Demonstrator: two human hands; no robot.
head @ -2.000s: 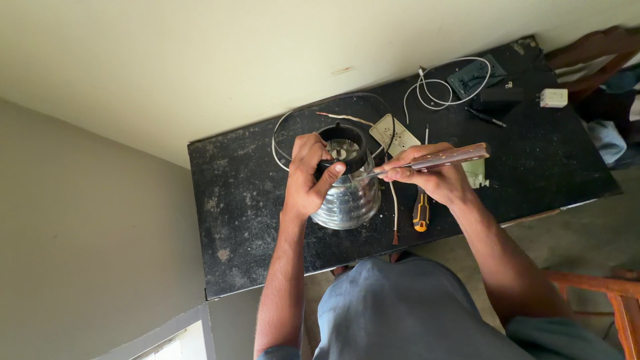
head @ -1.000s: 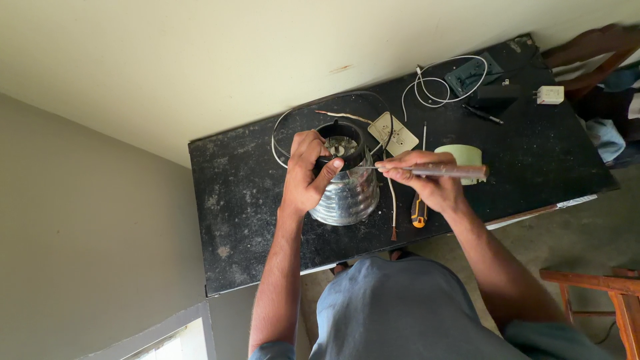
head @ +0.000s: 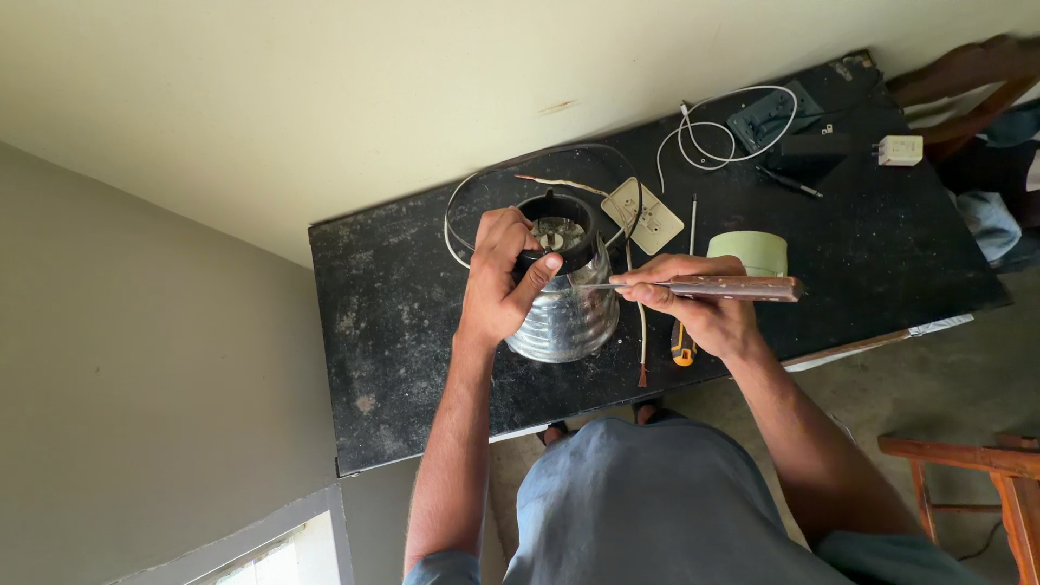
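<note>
A ribbed, shiny metal appliance body (head: 561,325) stands on the black table, its round black plastic collar (head: 587,252) uppermost. Inside the collar, metal parts show. My left hand (head: 504,272) grips the collar's left side, with the thumb over the near rim. In my right hand (head: 691,301) is a knife (head: 735,288) with a riveted wooden handle; its thin blade points left and meets the body's side just below the collar. What the tip does there is too small to tell. Behind my right hand sits a pale green round cup-like part (head: 751,250).
A yellow-black screwdriver (head: 684,345) lies beside my right hand. A cable with bare copper ends (head: 642,345) runs past a beige socket plate (head: 646,215). Farther right are a white cable (head: 735,158), a dark power strip (head: 772,118), a pen (head: 788,182) and a white charger (head: 899,150).
The knife in my right hand has turned from slanting up to the right to nearly level. My left hand keeps its hold on the collar.
</note>
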